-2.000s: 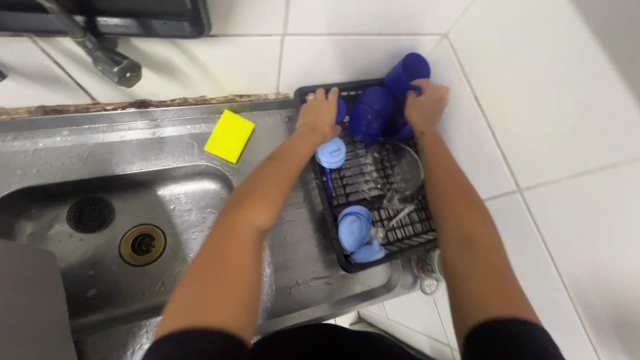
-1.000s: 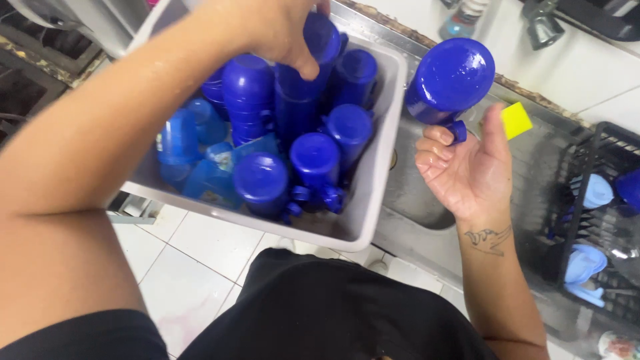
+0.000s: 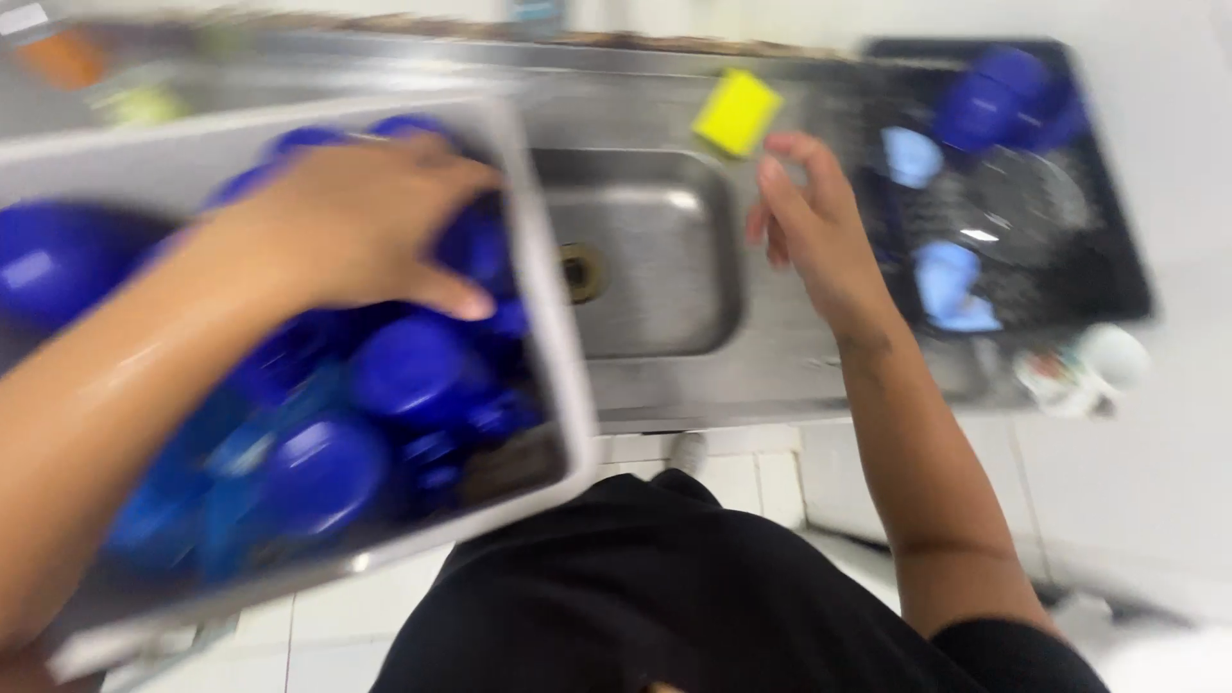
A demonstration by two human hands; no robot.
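My left hand reaches over a white plastic bin of blue cups, its fingers bent over the cups near the right wall; blur hides whether it grips one. A blue cup lies bottom up just below that hand, with another blue cup nearer the front. Light blue plastic things lie among them. My right hand hangs, fingers bent and holding nothing, between the sink and the black dish rack. In the rack are blue cups, light blue pieces and a clear round item.
A steel sink basin lies between bin and rack. Behind it, a yellow sponge rests on the steel counter. White mugs stand at the counter's right front. An orange object is at the back left.
The blue cup held by my right hand one second ago is out of that hand. The view has swung from the rack to the bin, then partly back toward the rack.
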